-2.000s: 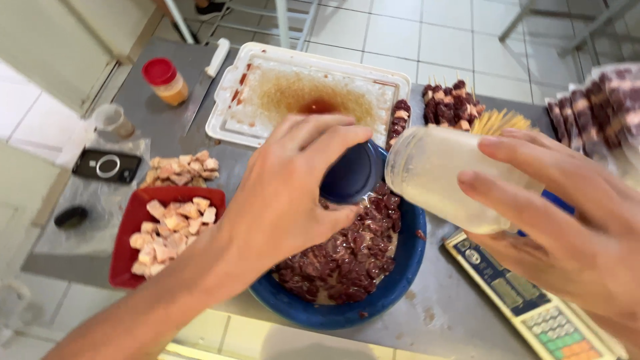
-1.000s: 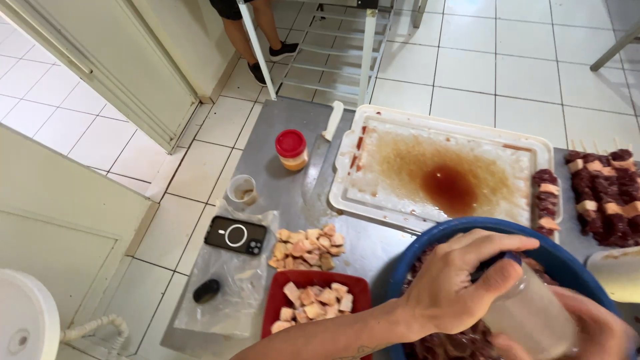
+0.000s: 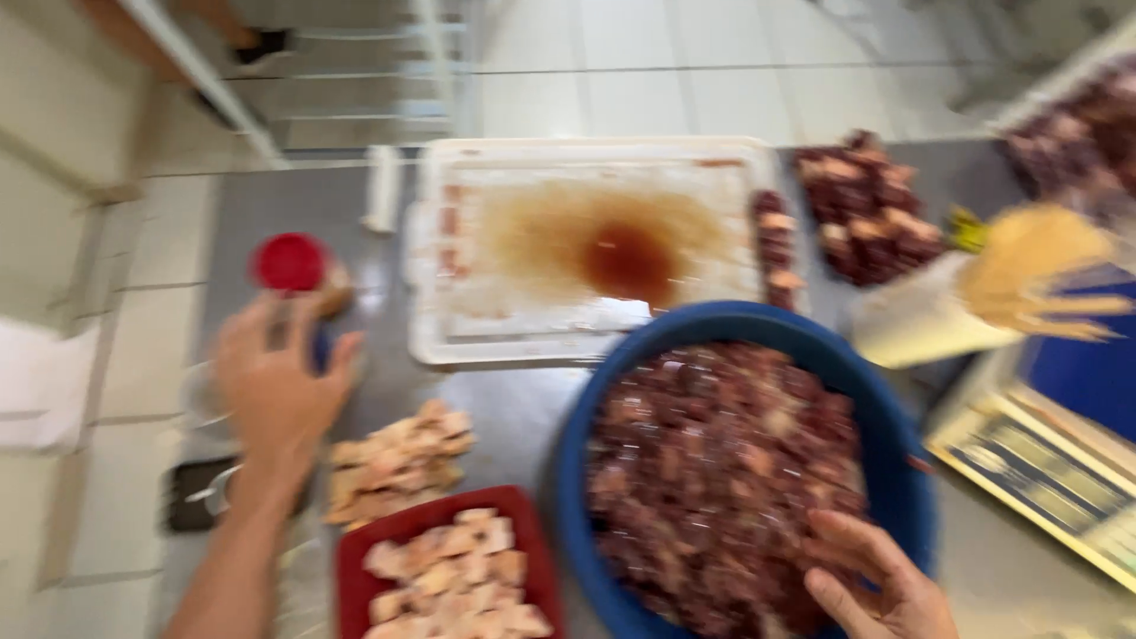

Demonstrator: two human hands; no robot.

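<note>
My left hand (image 3: 280, 377) is at the left, fingers pointing away, just below a jar with a red lid (image 3: 289, 263). A blurred dark blue thing (image 3: 321, 349) shows between its fingers and thumb; whether they grip it is unclear. Over the lower right of a blue basin (image 3: 919, 497) is my right hand (image 3: 874, 577), fingers apart and holding nothing. It is over or touching the dark red cut meat (image 3: 719, 479) that fills much of the basin. A red container (image 3: 351, 577) of pale meat or fat pieces (image 3: 457, 577) stands left of the basin.
A white tray (image 3: 422, 302) with brown-red liquid lies behind the basin, with a white-handled knife (image 3: 382, 189) to its left. Pale pieces (image 3: 399, 457) and a phone (image 3: 200, 497) lie at left. Meat skewers (image 3: 865, 209), wooden sticks (image 3: 1034, 266) and a scale (image 3: 1047, 488) are at right.
My hands have parted: the left has moved left from over the basin to near the red-lidded jar. The translucent jar with the dark blue lid is out of my right hand.
</note>
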